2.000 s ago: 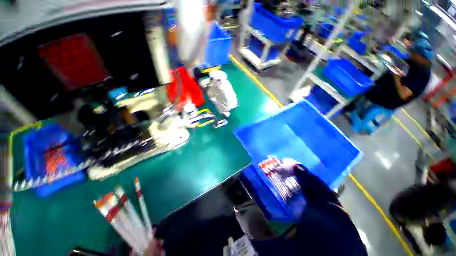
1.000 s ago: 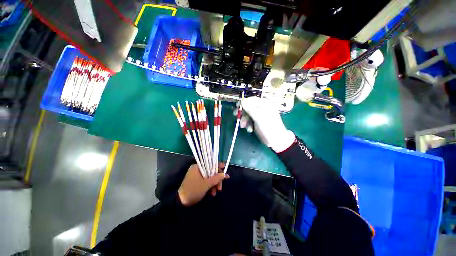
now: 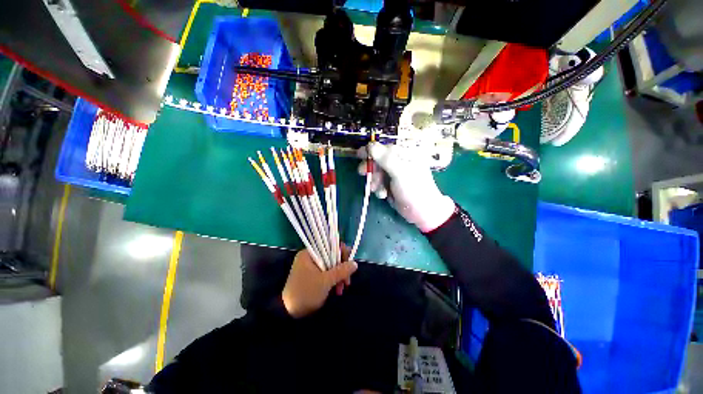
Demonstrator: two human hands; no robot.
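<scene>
My left hand [image 3: 314,286], bare, is closed around the lower ends of a fanned bunch of white wire leads [image 3: 304,202] with dark red bands and orange or yellow tips. My right hand [image 3: 411,187], in a white glove, pinches one lead [image 3: 365,203] near its upper end; that lead's lower end is at my left hand. Its tip is at the front of the black crimping applicator [image 3: 356,85]. The silvery terminal strip [image 3: 231,118] runs sideways into the applicator. Whether the tip touches a terminal cannot be told.
A small blue bin [image 3: 284,67] holds orange-red parts, left of the applicator. A blue lead tray [image 3: 71,154] is at far left. A large blue tote [image 3: 617,292] with some leads is at right. A black ribbed hose [image 3: 570,86] and red object [image 3: 510,71] are at upper right.
Since a second ago, the view has shifted slightly. The single lead now bows and my gloved fingers are still on it at the applicator. Two seconds ago my right hand was at the tote.
</scene>
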